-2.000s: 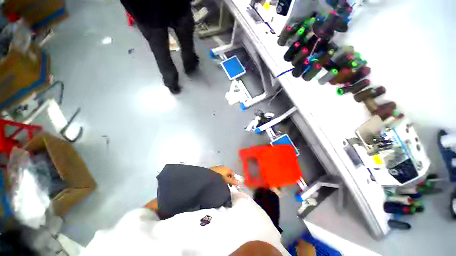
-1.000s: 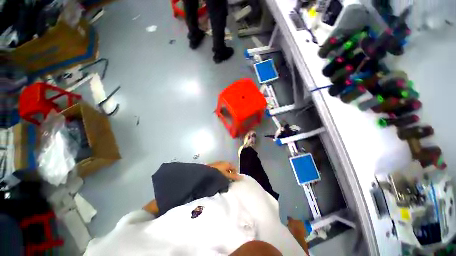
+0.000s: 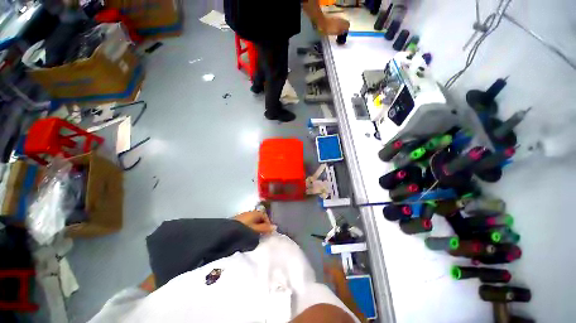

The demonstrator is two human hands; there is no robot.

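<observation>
A dark grey cloth [image 3: 199,246] lies over my bent left forearm, in front of my white shirt. My left hand [image 3: 256,221] sticks out past the cloth's right end. Its fingers look curled, but they are small and blurred, and I cannot tell whether they grip anything. A blurred strip of skin to the right of my shirt seems to be my right forearm or hand [image 3: 341,290]. Its fingers cannot be made out.
A red stool [image 3: 282,169] stands ahead on the grey floor. A person in dark clothes [image 3: 262,25] stands beyond it. The white table [image 3: 372,208] runs along the right with a sewing machine [image 3: 410,101] and many thread cones [image 3: 483,249]. Boxes [image 3: 104,195] stand left.
The view has shifted along the table and turned. The near machine has left the picture and the farther one has come in. The cloth stays over my left forearm.
</observation>
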